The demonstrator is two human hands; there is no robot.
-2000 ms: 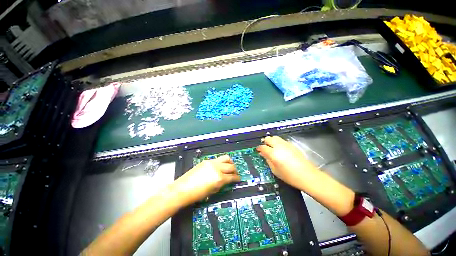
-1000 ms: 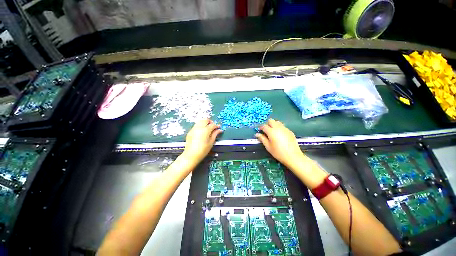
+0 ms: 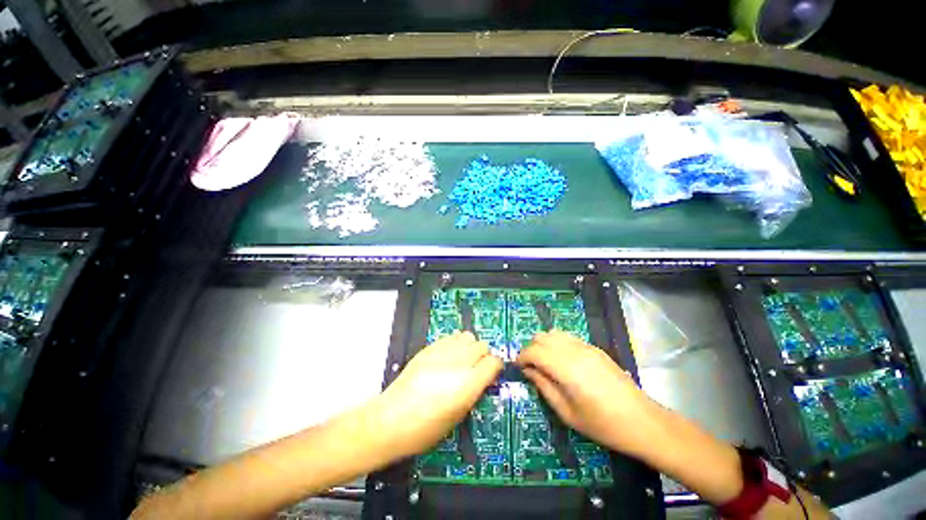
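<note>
A black carrier frame (image 3: pixel 403 345) holds green circuit boards (image 3: pixel 553 447) in front of me. My left hand (image 3: pixel 454 378) is over the middle of the frame, fingertips pinched together at the lower edge of the upper boards. My right hand (image 3: pixel 572 378) is just to its right, thumb and fingers pinched near the frame's middle bar. The fingertips of both hands are close together. Whether they hold a small part is too small to tell. A pile of blue components (image 3: pixel 508 190) and a pile of white components (image 3: pixel 376 175) lie on the green mat behind the frame.
A second loaded carrier (image 3: pixel 777 373) is at the right. Stacked carriers (image 3: pixel 162 152) stand at the left. Behind are a pink-white cloth (image 3: pixel 242 152), a plastic bag of blue components (image 3: pixel 701 163), black-and-yellow cutters (image 3: pixel 839 173), yellow components (image 3: pixel 899 127) and a green fan (image 3: pixel 749 18).
Both hands have moved from the near edge of the component piles back over the boards, and closer together. The view has shifted, so the piles and carrier sit higher in the picture.
</note>
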